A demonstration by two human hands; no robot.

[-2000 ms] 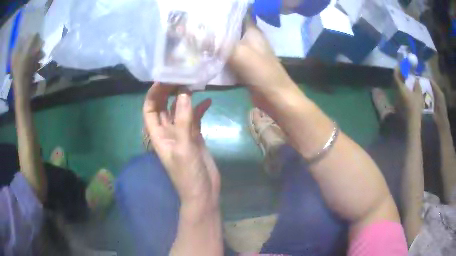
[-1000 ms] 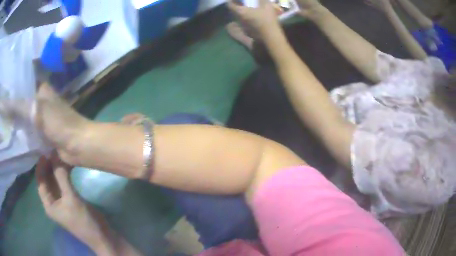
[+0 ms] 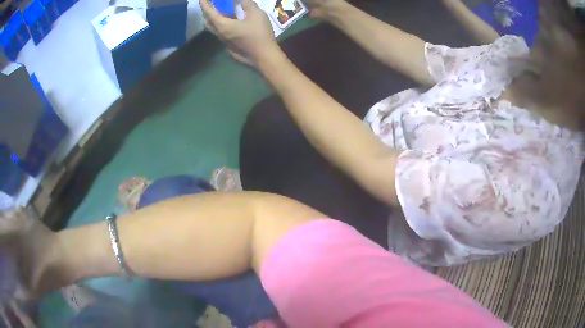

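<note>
My right hand point(image 3: 22, 253) is blurred and cut off by the left edge of the picture. My bare forearm with a silver bracelet and pink sleeve runs to it across the lower part. A dim purplish blur lies by its fingers; I cannot tell what it is or whether the hand grips it. My left hand cannot be made out. The white unit and clear bag seen before are out of the picture. Blue-and-white cartons point(image 3: 131, 61) stand on the white table point(image 3: 74, 64) at upper left, some near its edge.
A person in a floral top point(image 3: 474, 173) sits close on my right, hands holding a white unit with a picture panel point(image 3: 287, 13) and a blue part. Green floor point(image 3: 186, 106) shows between the table's curved edge and our legs. Striped material point(image 3: 513, 288) lies at lower right.
The view has swung right. My right hand has shifted to the left edge; the bag, blue-and-white end part and my left hand have left the picture. More of the neighbour shows.
</note>
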